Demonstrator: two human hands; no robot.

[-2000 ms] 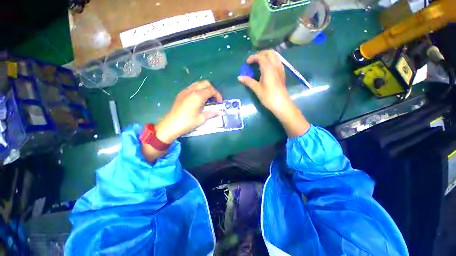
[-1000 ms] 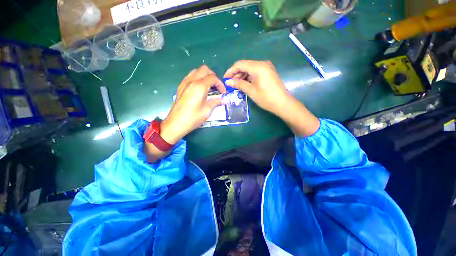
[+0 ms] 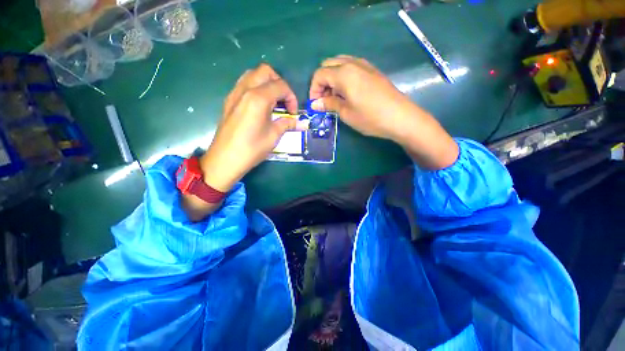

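Observation:
A phone back housing (image 3: 322, 142) lies on the green mat, its dark end with round lens openings to the right. My left hand (image 3: 257, 113) is over its left part, thumb and fingers together at the upper edge; a thin yellowish edge shows by the fingertips, and I cannot tell what it is. My right hand (image 3: 353, 96) pinches a blue plastic pry pick (image 3: 316, 105) at the housing's upper edge, close to the left fingertips. Fingers hide part of the pick and of the housing.
Three clear cups (image 3: 130, 40) with small pale pieces stand at the upper left. A parts drawer cabinet (image 3: 34, 113) is at far left, with a grey strip (image 3: 118, 134) nearby. A white-blue pen-like tool (image 3: 426, 45) lies behind right. A yellow-black power supply (image 3: 556, 77) and orange screwdriver (image 3: 582, 14) are at right.
My right hand has brought the blue pick from the right to the housing's upper edge. My left hand stays at the housing. The view has shifted, and a red light now shows on the power supply.

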